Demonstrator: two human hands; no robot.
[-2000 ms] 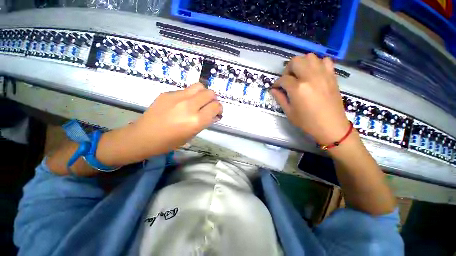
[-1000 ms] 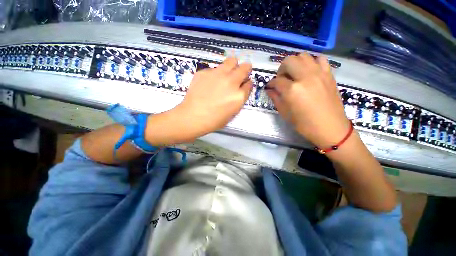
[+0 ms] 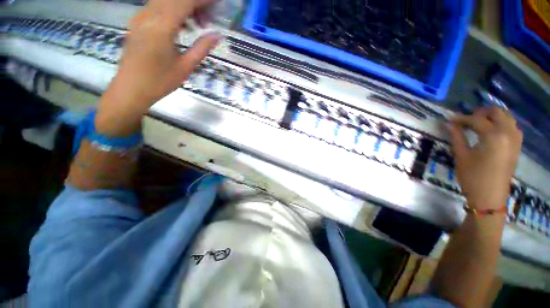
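Observation:
Circuit board panels (image 3: 356, 135) lie end to end in the long metal track (image 3: 241, 129), with blue parts in rows and black bands between panels. Dark bumpy strips (image 3: 271, 60) lie between the boards and the blue component bin (image 3: 449, 66). My left hand (image 3: 151, 60) is over the left part of the track, blurred, thumb apart from the fingers, with nothing visible in it. My right hand (image 3: 489, 147) is over the boards at the right, thumb and forefinger close together near the end of the strips; whether they hold a small part cannot be seen.
The bin is heaped with small black parts. A bundle of long dark parts (image 3: 527, 114) lies right of it. A second blue bin (image 3: 520, 30) with red and yellow contents is at the top right. A dark flat object (image 3: 407, 230) lies at the near edge of the bench.
My hands, close together over the middle boards before, are now far apart: the left moved left and away from me, the right moved right. The whole view has tilted and is blurred.

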